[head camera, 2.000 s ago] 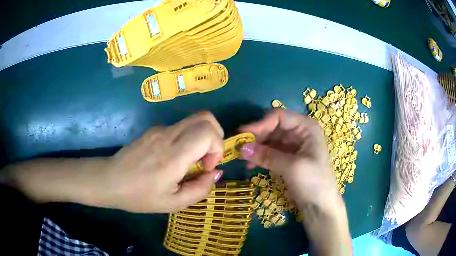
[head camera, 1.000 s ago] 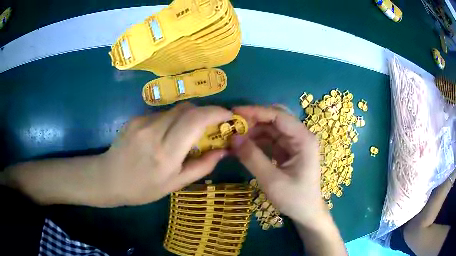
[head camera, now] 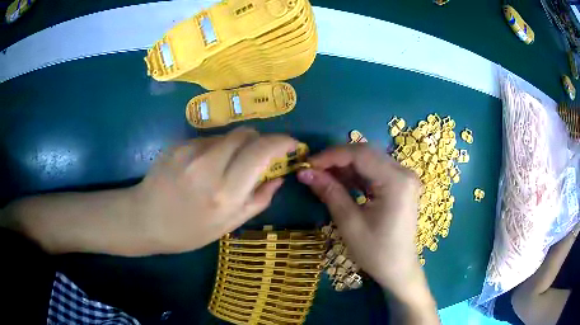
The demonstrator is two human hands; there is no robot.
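Note:
My left hand [head camera: 210,184] holds a yellow base plate [head camera: 280,166], mostly hidden under the fingers, with its open end pointing right. My right hand [head camera: 369,197] pinches a small yellow piece [head camera: 304,166] between thumb and forefinger at that end; whether it is seated in the base is too small to tell. A loose heap of small yellow clips [head camera: 432,171] lies beside and partly behind my right hand. A row of nested yellow bases [head camera: 270,276] stands on edge below my hands.
A stack of yellow bases [head camera: 241,44] overlaps the white strip [head camera: 407,47], with one single base [head camera: 245,105] just below it. A clear bag of pale pink strands [head camera: 528,184] lies at right, beside another person's arm [head camera: 553,279]. Yellow toy bodies [head camera: 518,25] lie beyond the strip.
The base in my left hand has turned and is more covered by the fingers. The clip visible on its end one second ago now shows only as a small piece at my right fingertips.

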